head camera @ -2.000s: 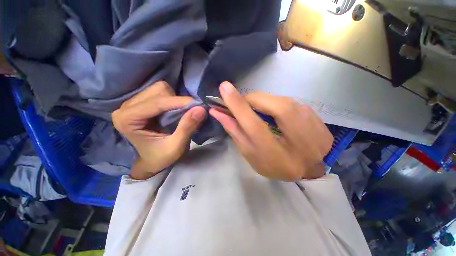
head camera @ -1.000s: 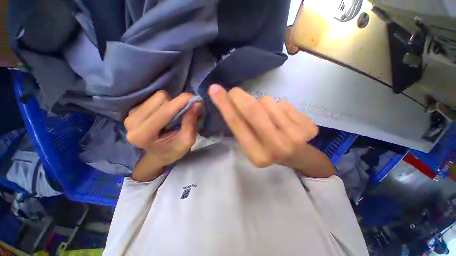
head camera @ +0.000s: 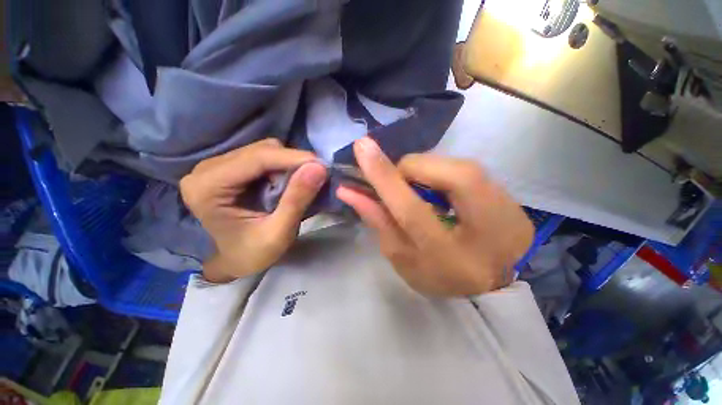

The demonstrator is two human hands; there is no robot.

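Observation:
The grey garment lies bunched ahead of me, partly over the table's left end. My left hand pinches a folded edge of it between thumb and forefinger. My right hand holds the thread snips, mostly hidden in the palm; the metal tips meet the cloth at my left fingertips, and a bit of blue and green handle shows. A dark panel with a pale inner side lies folded just beyond my fingers. Whether the blades are open I cannot tell.
The sewing machine's tan bed plate is lit at upper right. The white table with a printed scale runs below it. A blue crate with grey cloth stands at left, and more blue crate and cloth show at lower right.
My right hand has turned back so the snips' tips show at the cloth again. The dark panel has shifted, and more pale cloth shows beside it. My left hand still pinches the edge.

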